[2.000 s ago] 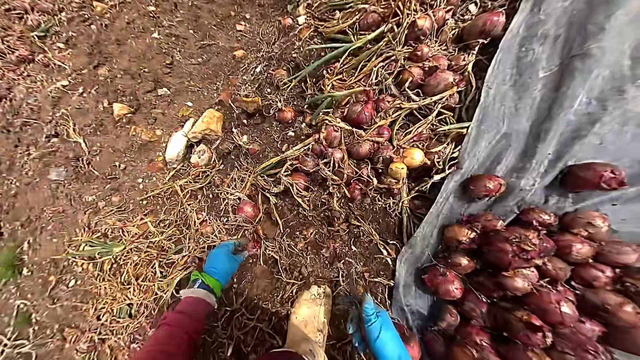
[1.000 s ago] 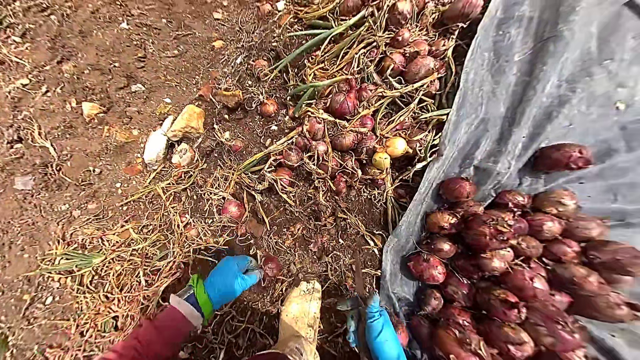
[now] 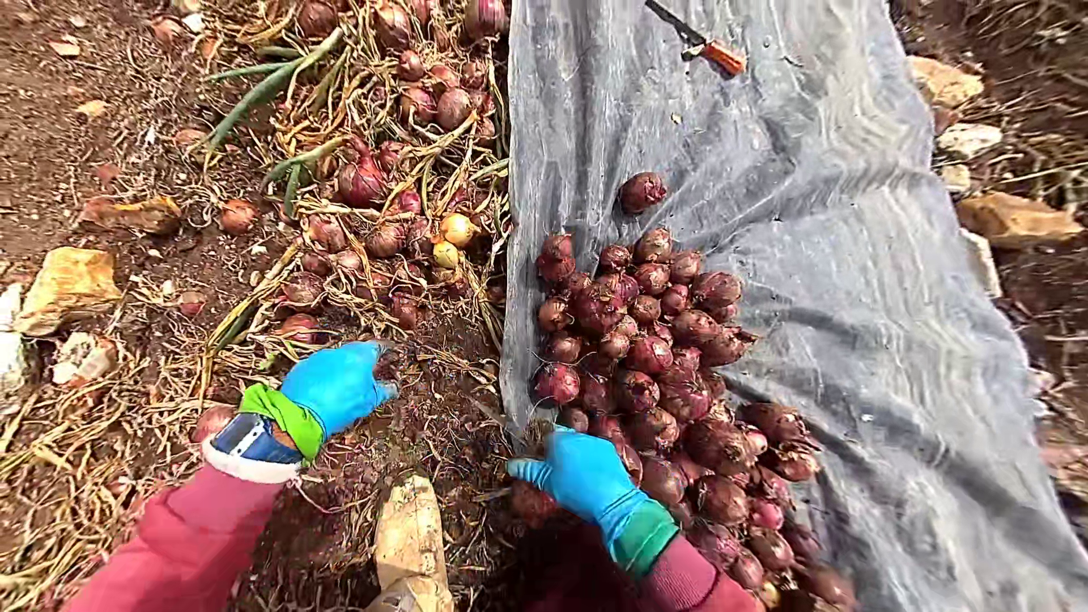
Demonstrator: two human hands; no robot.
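My left hand [image 3: 340, 387], in a blue glove with a green band at the wrist, is over the soil with its fingers curled around a small dark red onion [image 3: 387, 365], partly hidden. My right hand [image 3: 578, 472], also blue-gloved, is at the near left edge of the grey plastic sheet [image 3: 816, 255]; dark stuff shows by its fingertips, but what it holds is unclear. Beside it a pile of red onions [image 3: 650, 354] covers part of the sheet. More red onions with dry tops [image 3: 361, 183] lie on the ground beyond my left hand.
A knife with an orange handle [image 3: 724, 58] lies at the sheet's far end. Two yellow onions [image 3: 459, 229] are among the red ones. Stones, one yellowish [image 3: 70, 289], sit at the left, and others [image 3: 1016, 218] line the sheet's right side. A worn boot [image 3: 410, 540] is between my arms.
The view has swung right, bringing more of the sheet and the knife into sight. My left hand, earlier reaching to an onion on the soil, now has an onion in its fingers.
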